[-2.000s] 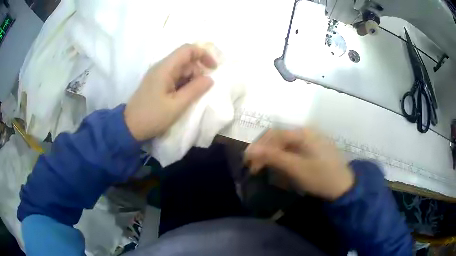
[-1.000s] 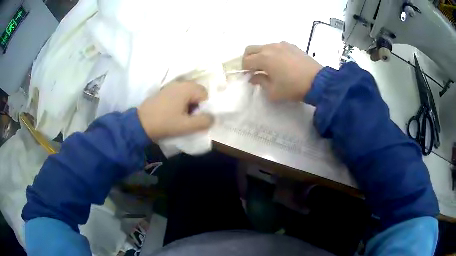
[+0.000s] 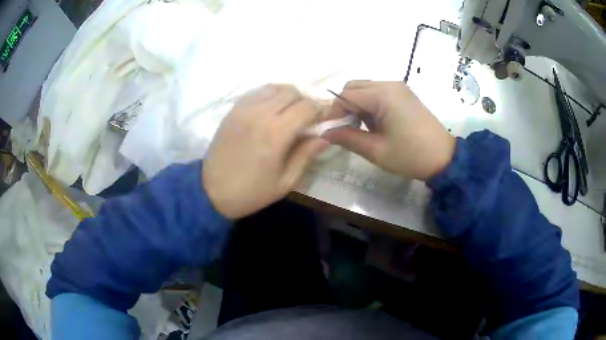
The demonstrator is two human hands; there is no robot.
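Observation:
A large white cloth piece [image 3: 219,46] covers the left and middle of the table. My left hand [image 3: 262,149] is closed on a bunched edge of it near the table's front edge. My right hand [image 3: 392,126] is close beside it, with fingertips at the same narrow white fold [image 3: 332,124]. A thin dark pointed hand tool [image 3: 344,101] sticks out of my right fingers toward the upper left. The gripped cloth between the hands is partly hidden and slightly blurred.
The sewing machine head [image 3: 484,33] stands upper right over its bed plate [image 3: 435,73]. Black scissors [image 3: 568,159] lie right of it. A white heap [image 3: 40,246] with a yellow strip [image 3: 56,186] is at the left. The table's brown front edge [image 3: 372,222] runs below my hands.
My right hand first came up from the table edge to the cloth. Since then both hands have drawn together, and the thin tool now shows in my right fingers.

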